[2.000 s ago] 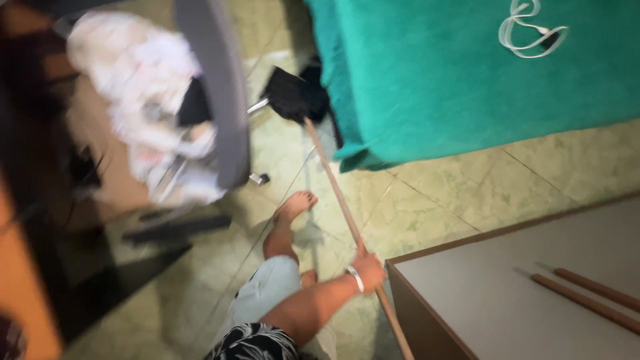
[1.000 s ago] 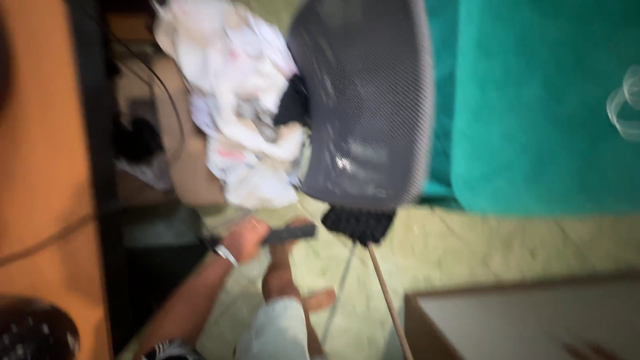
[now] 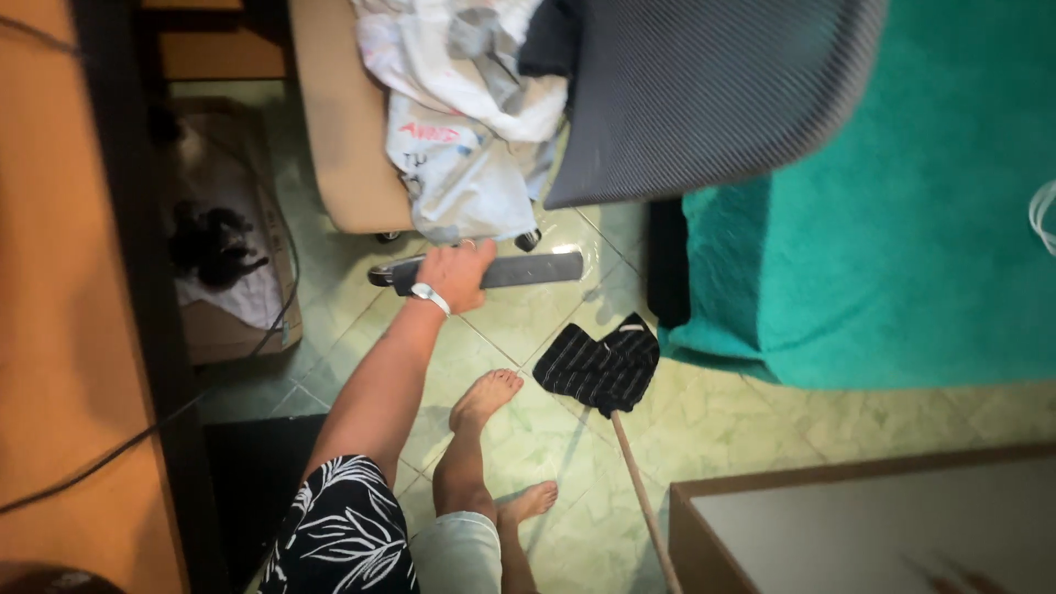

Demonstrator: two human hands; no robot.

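My left hand (image 3: 458,276), with a pale band at the wrist, is closed over the dark armrest (image 3: 536,271) of an office chair. White printed cloths (image 3: 470,165) lie heaped on the chair's beige seat (image 3: 351,148), against its grey mesh backrest (image 3: 709,91). Right of my bare feet, a black striped cloth (image 3: 598,363) covers the head of a mop or broom on the tiled floor. Its wooden handle (image 3: 639,495) runs down out of the frame, so what supports its upper end is hidden. My right hand is out of view.
A green-covered bed or couch (image 3: 891,289) stands at the right. At the lower right is a brown-edged cabinet or table (image 3: 701,536). An orange desktop (image 3: 74,289) with a dark edge and a cable fills the left side. A low box (image 3: 239,330) holds dark items.
My left hand has let go of the wooden handle, which it held two seconds ago, and is now on the chair's armrest. The view has shifted toward the chair and desk.
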